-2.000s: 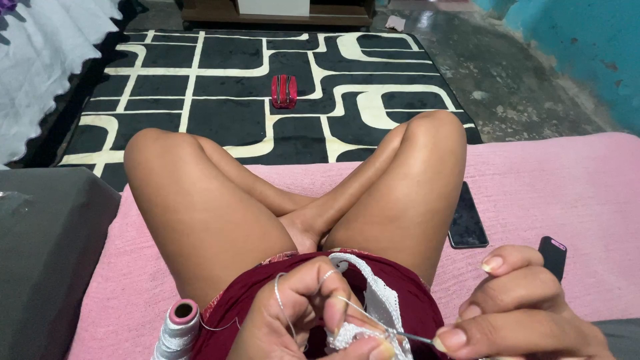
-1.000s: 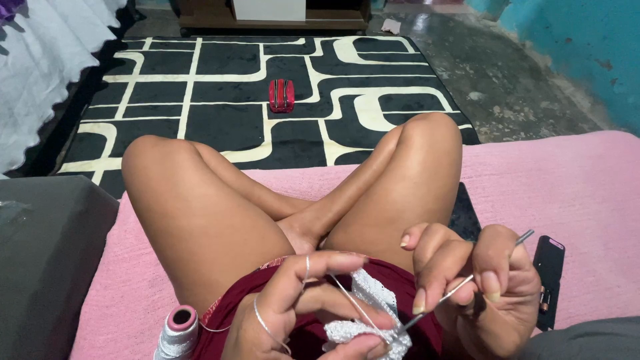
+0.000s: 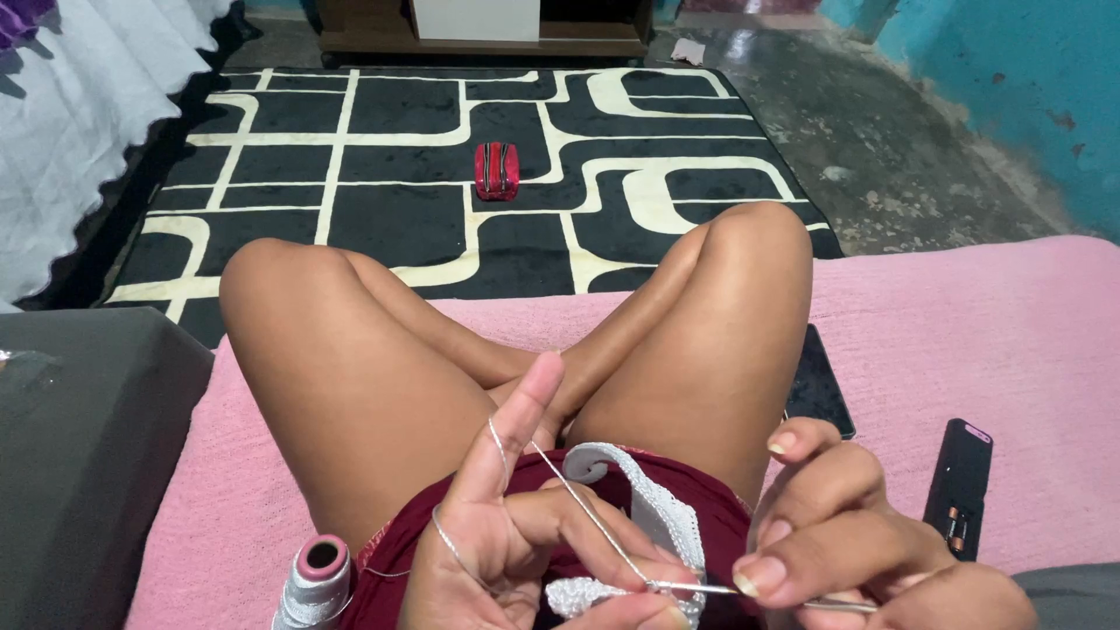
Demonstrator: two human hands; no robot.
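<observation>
My left hand (image 3: 516,534) pinches a strip of white crochet work (image 3: 669,512) between thumb and fingers, low in the view. White thread (image 3: 591,516) runs around its raised index finger and down to the work. My right hand (image 3: 857,534) holds a thin metal crochet hook (image 3: 713,589), its tip at the stitches beside the left fingertips. One end of the crocheted strip curls over the dark red cloth on my lap. A cone of white thread (image 3: 315,586) with a pink core stands to the left of my left hand.
A dark phone or tablet (image 3: 818,385) and a black remote control (image 3: 960,490) with exposed batteries lie on the pink cover (image 3: 910,341) at right. A grey armrest (image 3: 87,455) stands at left. Beyond my crossed legs, a red zippered pouch (image 3: 497,172) sits on the patterned rug (image 3: 394,166).
My left index finger has straightened upward with the thread around it. The right hand has moved lower, and the hook now lies nearly level rather than slanting up to the right.
</observation>
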